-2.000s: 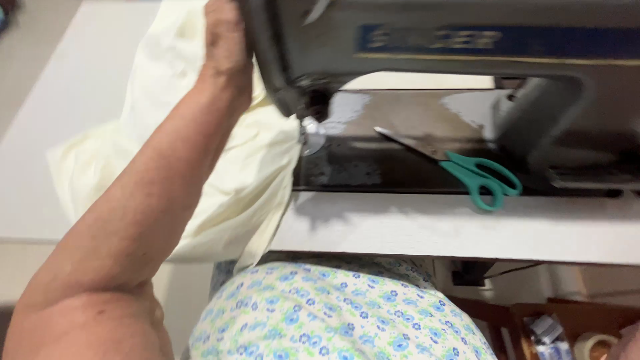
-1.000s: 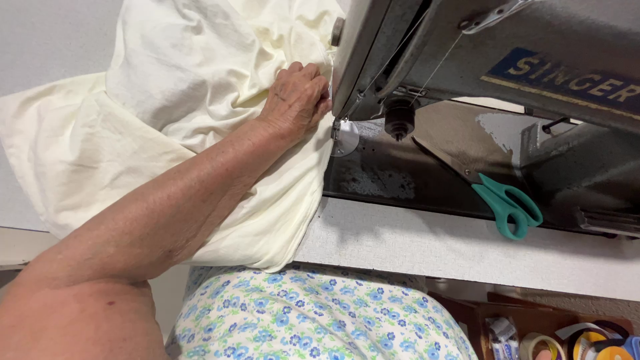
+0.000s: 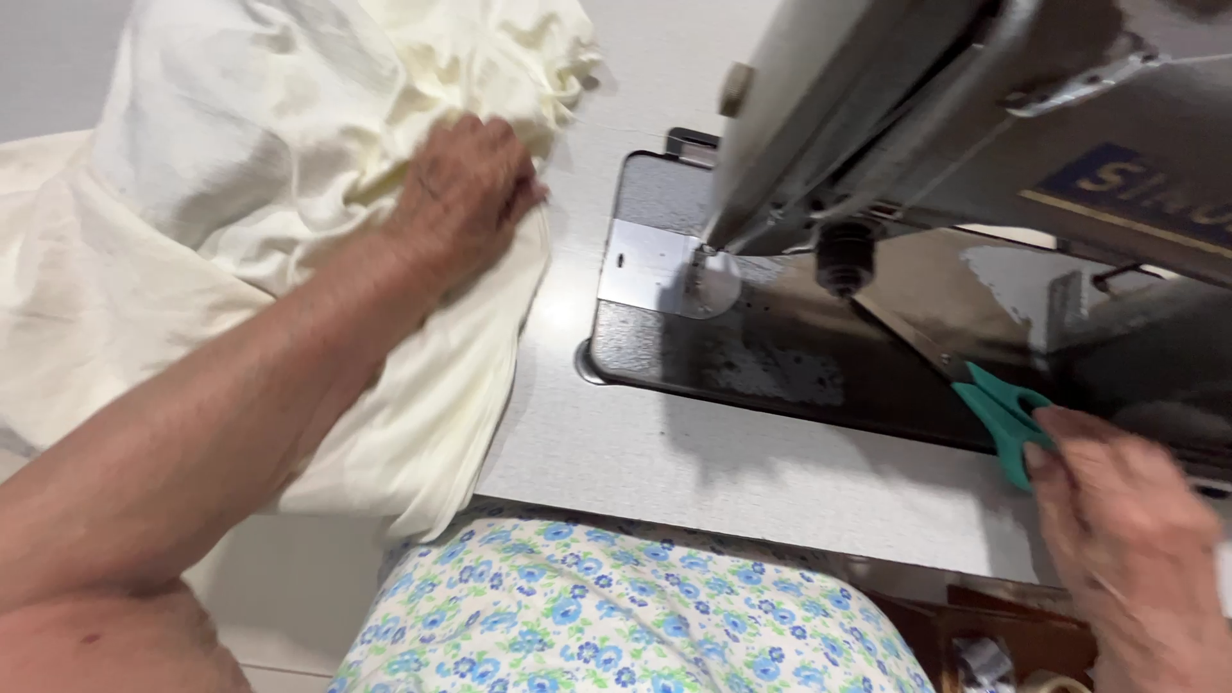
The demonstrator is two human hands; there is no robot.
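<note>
Cream fabric [image 3: 452,385] lies bunched over the left of the table, its right edge apart from the sewing machine. My left hand [image 3: 472,192] grips a gathered part of it near that edge. At the right, my right hand [image 3: 1116,481] has its fingers on the green handles of the scissors [image 3: 996,409], whose blades rest on the dark machine bed and point up-left under the arm. The Singer sewing machine [image 3: 924,144] stands at the upper right, with its needle plate [image 3: 650,269] uncovered.
The pale tabletop [image 3: 770,462] runs along the front of the machine bed [image 3: 818,375]. Below its edge is my lap in flowered cloth [image 3: 626,606]. An open drawer or box [image 3: 1020,645] with rolls and small items sits at the lower right, beneath the table.
My left hand and the fabric have moved left, away from the needle area. My right hand has come into view and reached the scissors' handles.
</note>
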